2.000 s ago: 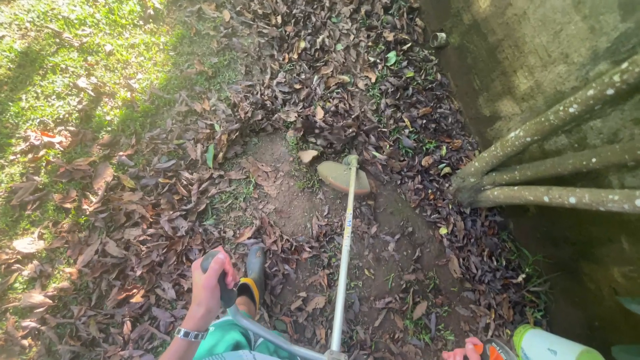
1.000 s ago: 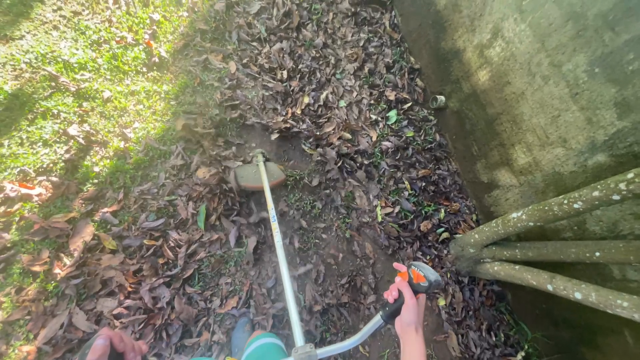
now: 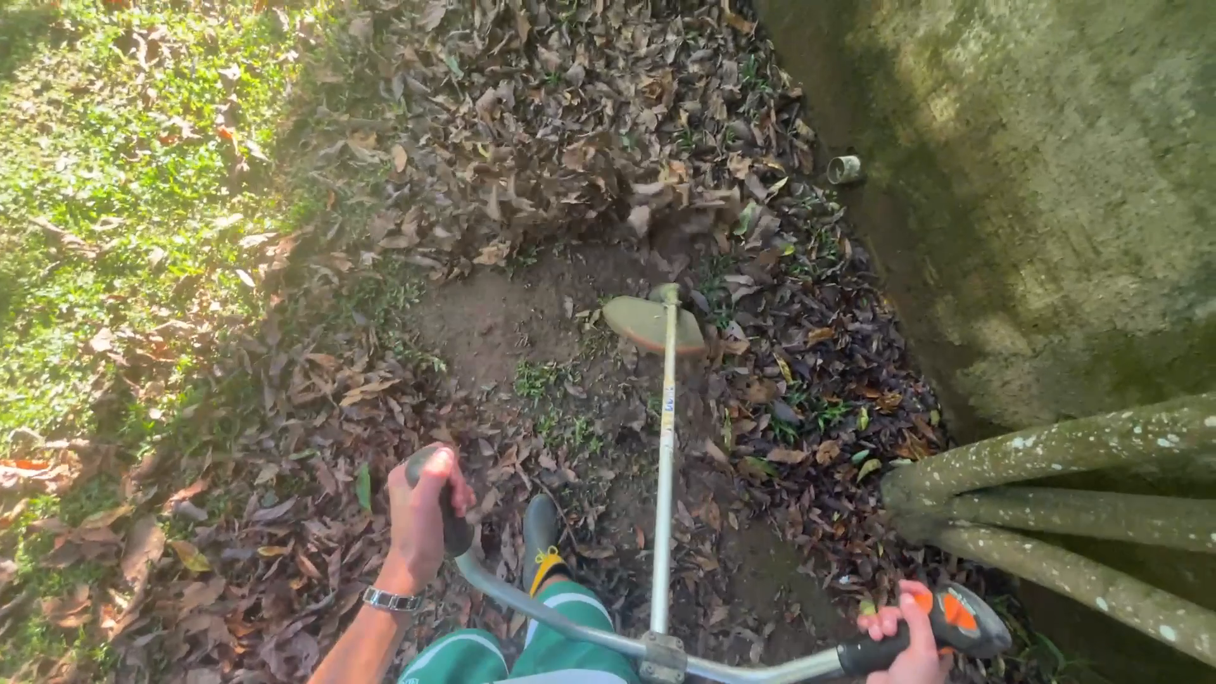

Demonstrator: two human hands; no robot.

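Note:
A string trimmer's long metal shaft (image 3: 667, 456) runs away from me, ending in a rounded guard (image 3: 654, 323) low over bare soil beside dry leaves. My left hand (image 3: 427, 513), with a metal watch band at its wrist, is closed round the black left grip of the curved handlebar (image 3: 541, 608). At the lower right my right hand (image 3: 907, 632) holds the black right grip, which carries an orange control (image 3: 958, 613). A clamp (image 3: 662, 655) joins handlebar and shaft. The cutting head is mostly hidden by the guard and blur.
A mossy concrete wall (image 3: 1064, 218) borders the right side. Several pale-spotted trunks (image 3: 1054, 446) branch from one base near it. A small cup-like object (image 3: 844, 170) lies at the wall's foot. Sunlit grass (image 3: 142, 218) is at left, and my boot (image 3: 541, 532) stands on leaf litter.
The trimmer's guard has swung right since one second ago, when it was farther left. My left hand, then at the bottom edge, shows fully on its grip. Leaves ahead of the guard look blurred and stirred.

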